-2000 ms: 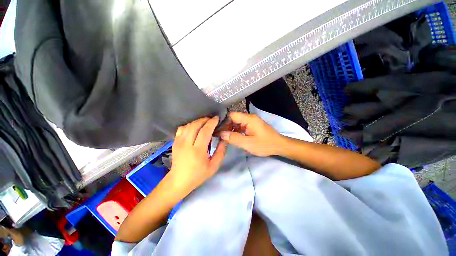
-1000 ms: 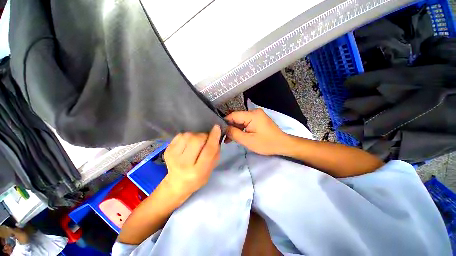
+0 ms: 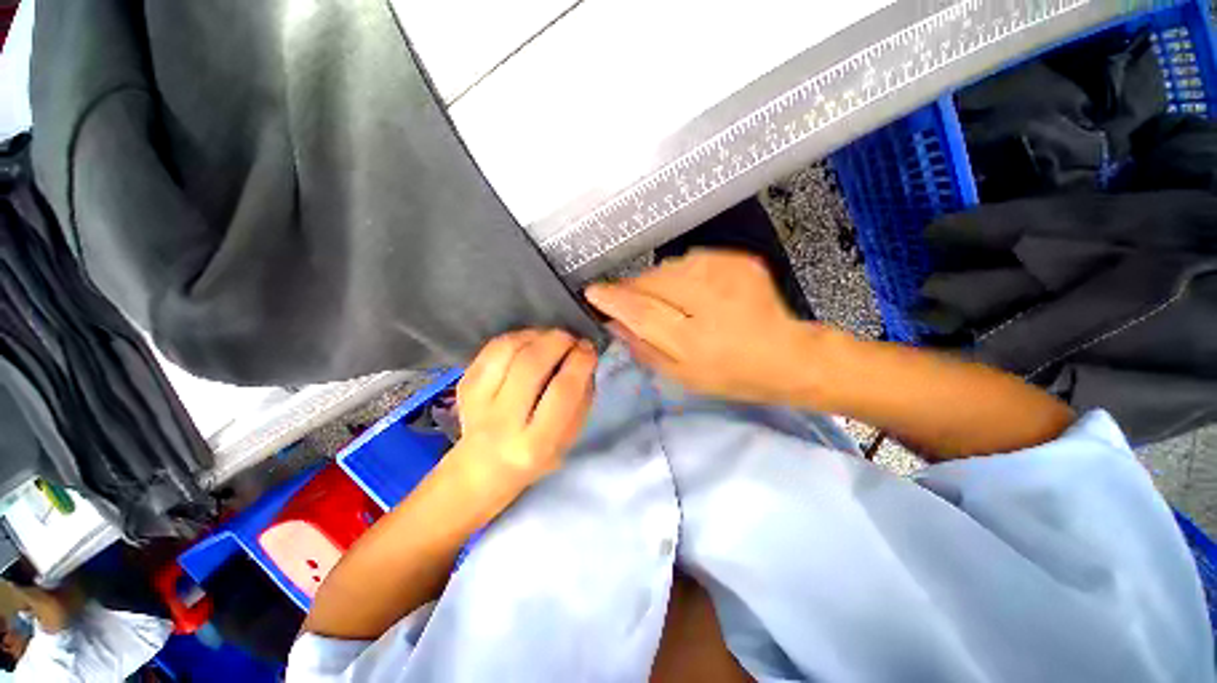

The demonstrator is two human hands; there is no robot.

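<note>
A large dark grey garment piece [image 3: 307,227] lies over the white machine table [image 3: 587,100] and hangs past its front edge towards the lap. Its lower corner is at my hands. My left hand [image 3: 527,400] pinches the garment's lower edge, fingers curled over it. My right hand [image 3: 707,320] is just right of the same corner, slightly blurred, its fingertips at the garment's edge by the ruler's end. Whether its fingers grip the cloth cannot be told.
An edge ruler [image 3: 801,120] runs along the table front. Blue crate [image 3: 912,200] with dark pieces stands at right. Stacked dark pieces [image 3: 94,360] hang at left. Below are a blue bin [image 3: 387,454] and a red object [image 3: 316,523]. A person in white [image 3: 94,647] shows at lower left.
My right hand has turned flatter and shifted slightly up and right, its forearm further right. My left hand has moved slightly up along the cloth's edge. The garment has barely moved.
</note>
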